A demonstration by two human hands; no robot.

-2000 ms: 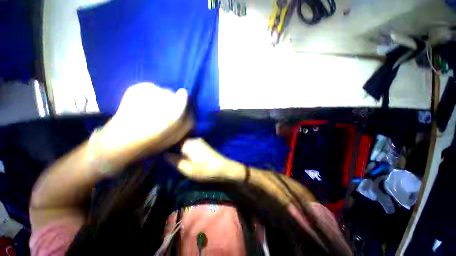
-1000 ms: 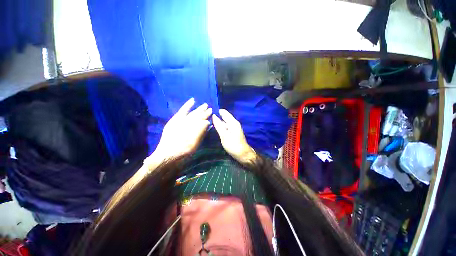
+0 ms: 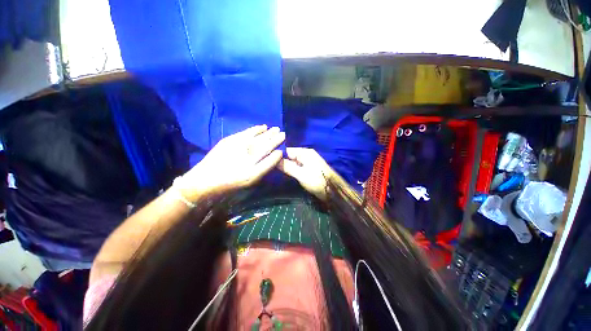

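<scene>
A bright blue fabric panel [image 3: 227, 71] hangs from the white table over its front edge down to the lap. A stitched seam line runs down it. My left hand [image 3: 236, 155] lies on the panel's lower part near its right edge, fingers together. My right hand [image 3: 306, 167] is beside it with bent fingers at the same edge, its fingertips close to my left fingers. Both hands hold the cloth edge there. The cloth under the hands is partly hidden.
The white table [image 3: 415, 29] spans the top, with a dark strip [image 3: 504, 24] hanging at its right. A red basket [image 3: 470, 155] with dark cloth stands below. Dark cloth [image 3: 58, 174] is piled at left, crumpled blue cloth [image 3: 337, 139] right of the hands. Long hair hangs in front.
The view has tilted down from the table to the lap. My hands have come together at the panel's edge, and the panel now hangs flatter. Little has changed in the last second.
</scene>
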